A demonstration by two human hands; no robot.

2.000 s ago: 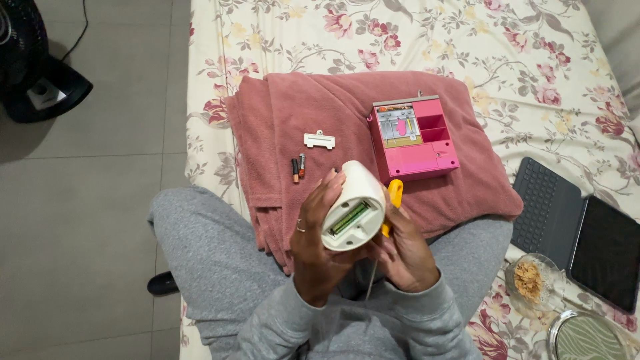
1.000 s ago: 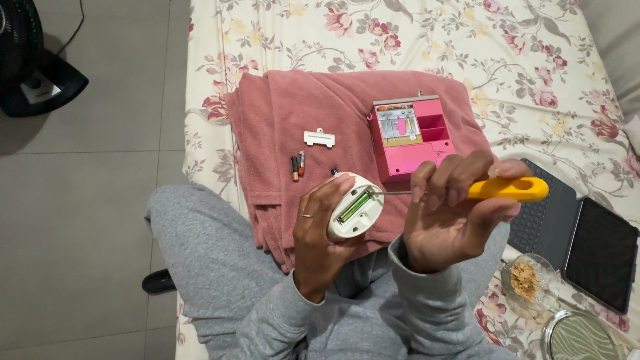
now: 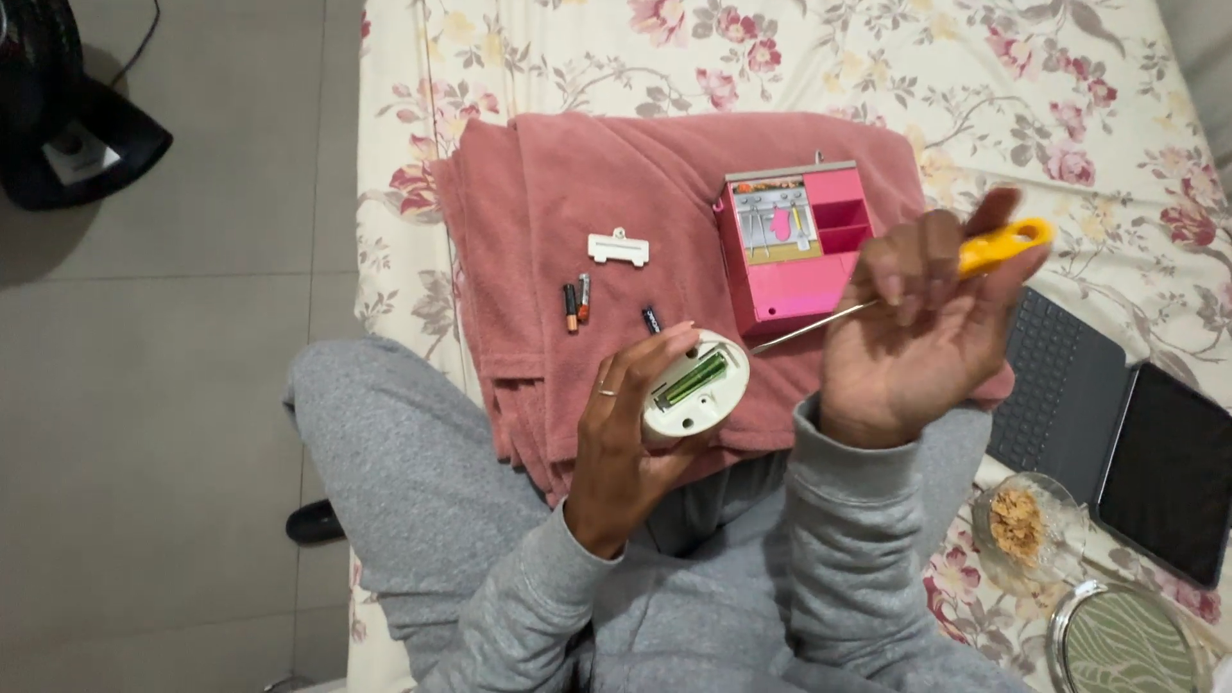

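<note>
My left hand (image 3: 626, 423) grips a white plastic battery-powered device (image 3: 720, 409), its battery bay facing up with green batteries (image 3: 695, 379) in it. In my right hand (image 3: 914, 337) is a screwdriver (image 3: 1001, 246) with a yellow handle; its metal shaft points left, the tip close to the device's right edge. A white battery cover (image 3: 618, 248) lies on the folded pink blanket (image 3: 597, 173). Below it two small batteries (image 3: 577, 303) lie side by side, and a dark battery (image 3: 652, 320) shows just above my left fingers. A pink toy kitchen unit (image 3: 799, 279) rests behind my right hand.
Under the blanket is a floral bed sheet (image 3: 616, 58). To the right are a tablet (image 3: 1169, 472) with a keyboard (image 3: 1054, 375), a glass bowl of food (image 3: 1018, 525) and a round green-patterned lidded object (image 3: 1121, 640). A black fan base (image 3: 87, 144) stands on the floor at left.
Two seconds ago the screwdriver was low beside the device. My right hand has since risen to the right with it, and its tip has come off the battery bay since one second ago.
</note>
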